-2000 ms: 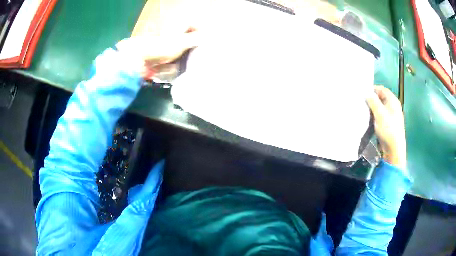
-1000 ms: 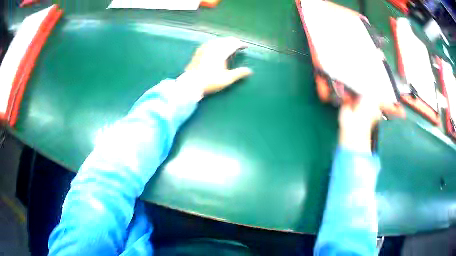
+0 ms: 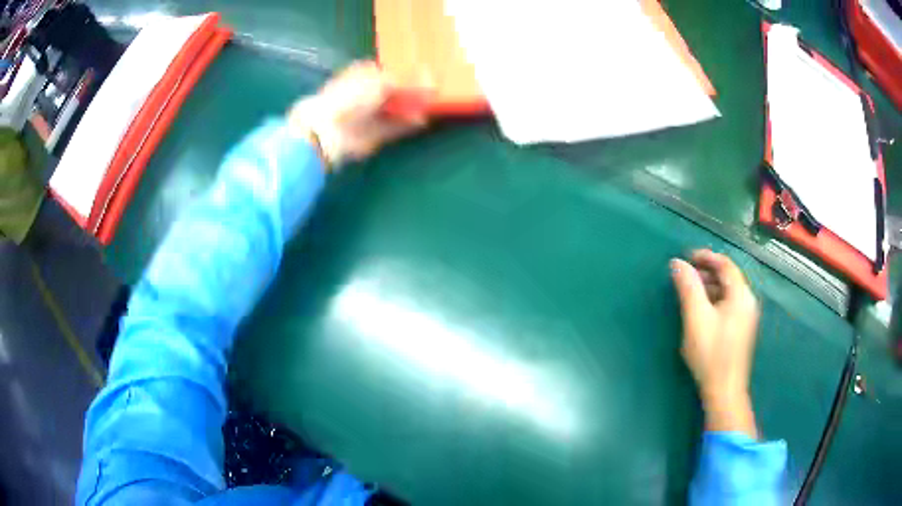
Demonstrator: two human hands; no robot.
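Observation:
An orange-red board (image 3: 425, 44) lies at the top centre of the green bench, with a white sheet (image 3: 584, 74) lying askew over its right part. My left hand (image 3: 356, 111) is at the board's near left corner, its fingers blurred over the edge; whether they grip it is unclear. My right hand (image 3: 717, 311) is over the green mat on the right, thumb and fingers apart, holding nothing.
A clipped stack (image 3: 826, 158) with black clips lies at the right. Orange-red boards with a white face (image 3: 138, 124) lie at the left. Another stack is at the top right corner. A black cable (image 3: 833, 425) runs down the right. Loose clips (image 3: 262, 450) show below the bench edge.
My right hand has let go of the clipped stack, which now lies farther right. My left hand has moved to the orange-red board at the top. The view has shifted left.

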